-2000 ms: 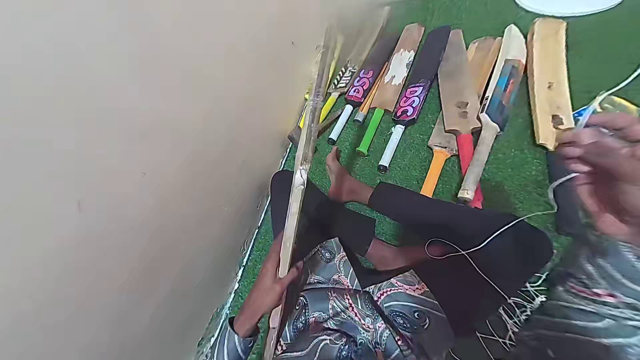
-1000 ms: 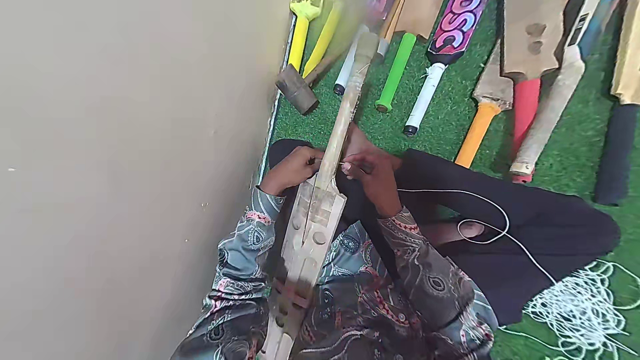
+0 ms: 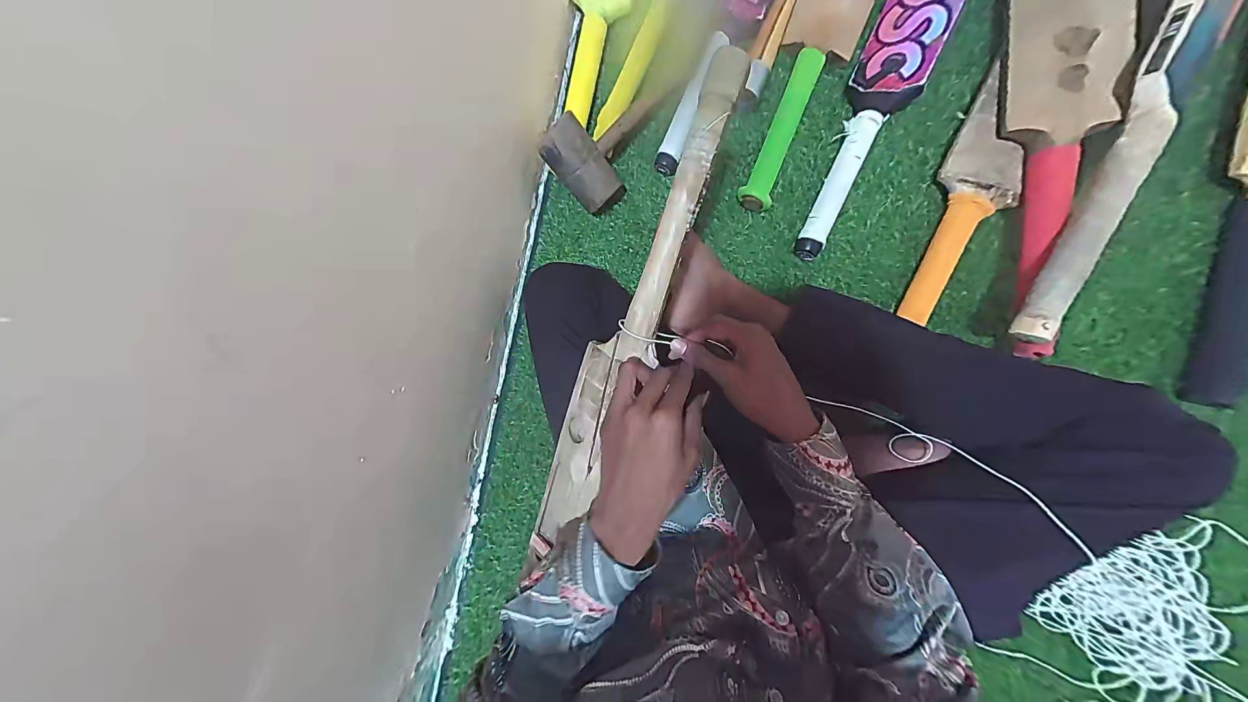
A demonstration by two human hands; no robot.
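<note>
A worn wooden cricket bat (image 3: 575, 444) lies slanted along my lap, its bare handle (image 3: 668, 229) pointing up and away. White cord (image 3: 1014, 480) loops once around the handle just above the bat's shoulders. My left hand (image 3: 648, 439) lies over the shoulder of the bat, fingertips at the cord beside the handle. Right of the handle, my right hand (image 3: 746, 366) pinches the cord between thumb and finger. From there the cord runs across my leg to a loose tangled heap (image 3: 1141, 614) on the green turf.
A mallet (image 3: 583, 164) lies near the wall (image 3: 292, 341) on my left. Several cricket bats lie ahead on the artificial turf, among them ones with a green handle (image 3: 785, 127), a white handle (image 3: 843, 180) and an orange handle (image 3: 944, 253).
Two seconds ago my right hand held the cord far out to the right; now it is at the bat handle. My left hand has moved from the near side of the handle to over the shoulder.
</note>
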